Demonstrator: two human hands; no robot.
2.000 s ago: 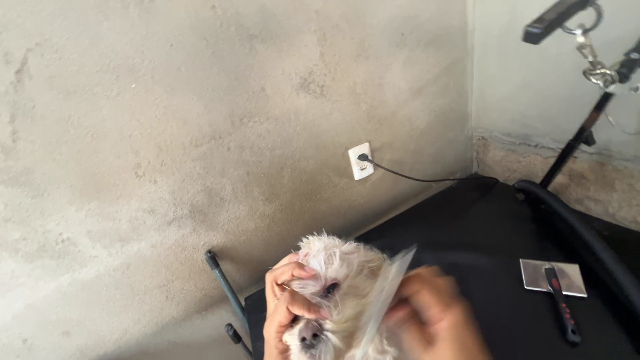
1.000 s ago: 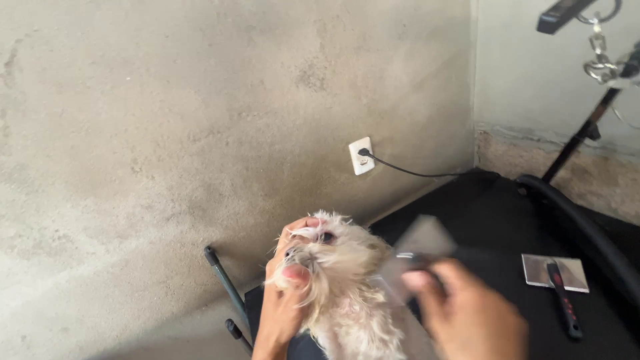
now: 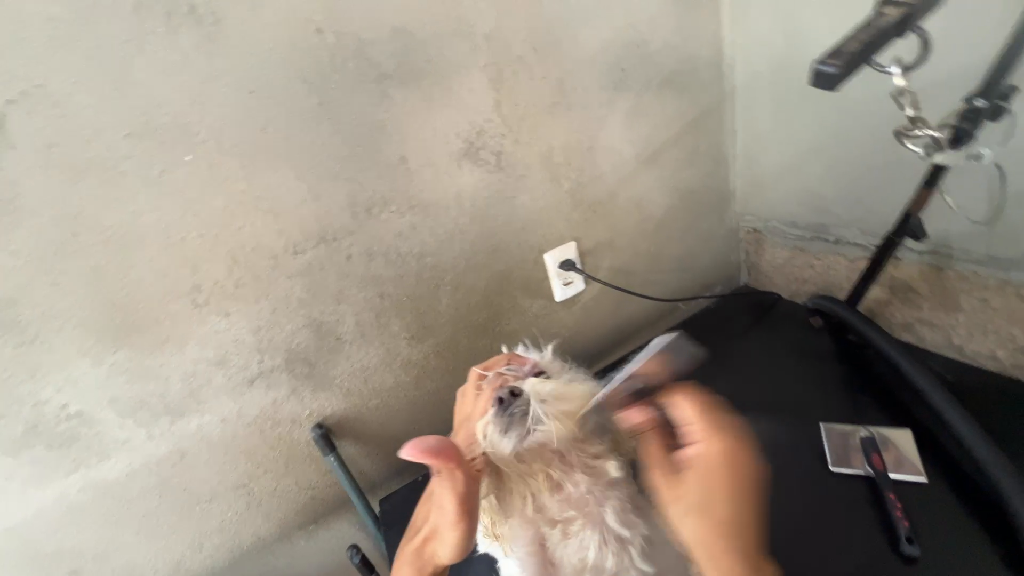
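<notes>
A small dog with a whitish coat (image 3: 560, 488) is on a black grooming table (image 3: 788, 384), its muzzle tilted up. My left hand (image 3: 456, 472) cups the side of its head, thumb raised off the fur and the other fingers partly hidden behind the head. Blurred by motion, my right hand (image 3: 696, 464) grips a flat slicker brush (image 3: 652, 368), whose edge lies against the fur at the dog's cheek. Much of that brush's handle is hidden by my fingers. Another slicker brush (image 3: 884, 480) with a black and red handle rests on the table at the right.
A black cord runs from the wall outlet (image 3: 565, 272) to the table's far corner. At the right stand a black grooming arm (image 3: 896, 240) with a metal clasp and chain (image 3: 916, 132), and a thick black hose (image 3: 920, 376). Rough walls border the table.
The dog's muzzle has turned upward since the earliest frame. My left thumb has come away from its muzzle. The brush in my right hand, apart from the face one second ago, is back against the cheek fur.
</notes>
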